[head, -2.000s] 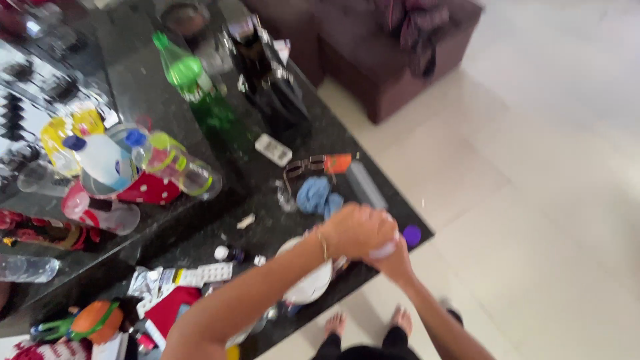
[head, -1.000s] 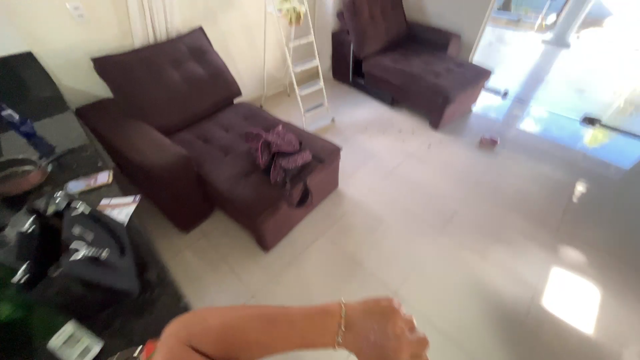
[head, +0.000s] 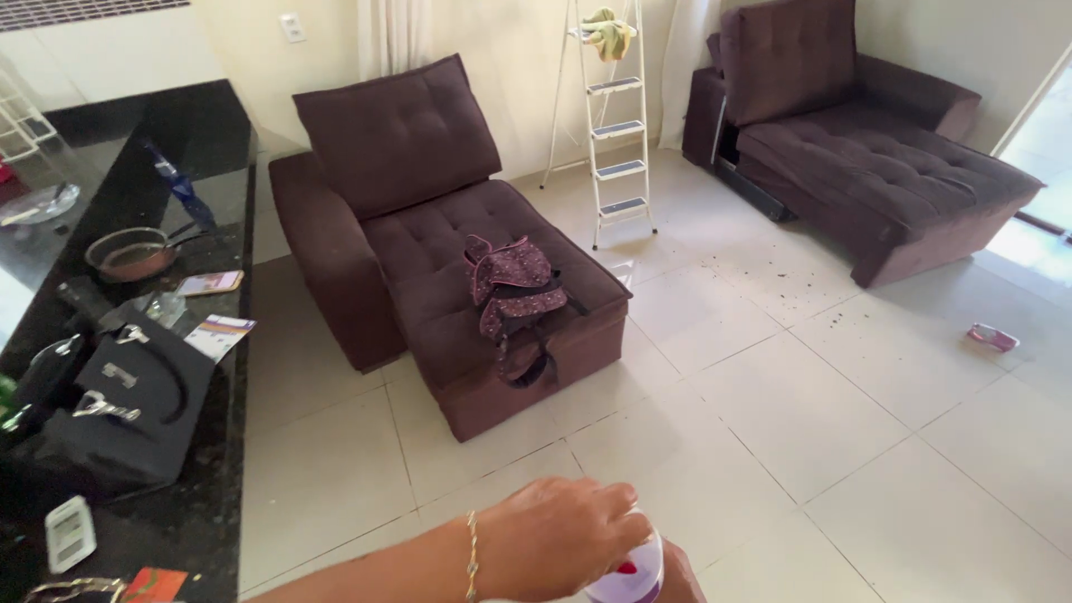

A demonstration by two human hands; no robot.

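My left hand point(head: 569, 536), with a thin gold-coloured bracelet at its wrist, reaches in from the lower left. Its fingers curl over the top of a small round plastic container point(head: 646, 582), whitish with a purple part low down. A small red patch, perhaps a painted nail, shows at the container. Behind and to the right of the container, only a strip of my right hand point(head: 685, 578) shows against its side; its fingers are hidden. Both hands are low in the view, over the tiled floor.
A dark stone counter point(head: 219, 469) at left carries a black handbag point(head: 126, 402), a phone point(head: 209, 283), a pan point(head: 130, 255) and a white device point(head: 70, 534). Ahead stand a brown sofa section point(head: 502, 209) with a backpack point(head: 515, 289), a stepladder point(head: 618, 130) and another sofa section point(head: 846, 159).
The view has swung up from the counter towards the sofas. Two seconds ago both hands were together by the counter's corner; the left hand now shows lower in the view, with the container visible under its fingers.
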